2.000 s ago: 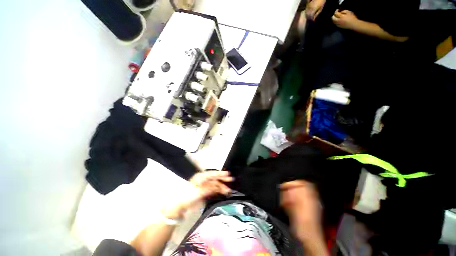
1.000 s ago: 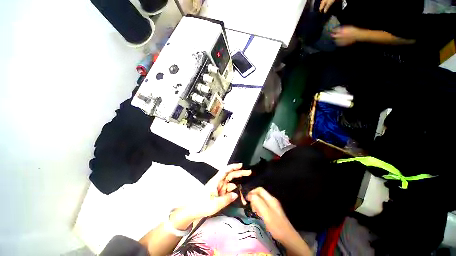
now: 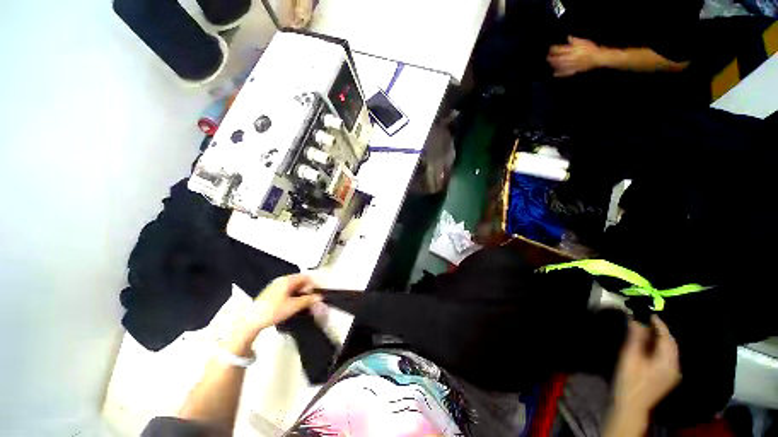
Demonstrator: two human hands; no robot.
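Note:
A black fabric piece (image 3: 461,329) is stretched across my lap between both hands. My left hand (image 3: 288,300) pinches its narrow end at the table's front edge; a dark strip hangs below that hand. My right hand (image 3: 650,363) grips the other end at the right, below the neon tie. The sewn garment pile (image 3: 175,269) lies crumpled on the table left of the overlock machine (image 3: 269,119). The needle area is small and its details cannot be told.
A smartphone (image 3: 387,112) lies right of the machine. An open carton (image 3: 537,205) holds blue contents and a white roll. A neon yellow-green tie (image 3: 623,277) lies on black cloth at the right. Another person's hand (image 3: 573,56) shows at the top right. Large black cones stand at the top left.
My hands were close together over my lap; now my right hand has moved far right and my left hand slightly left, with the black fabric drawn out between them. The view has shifted a little.

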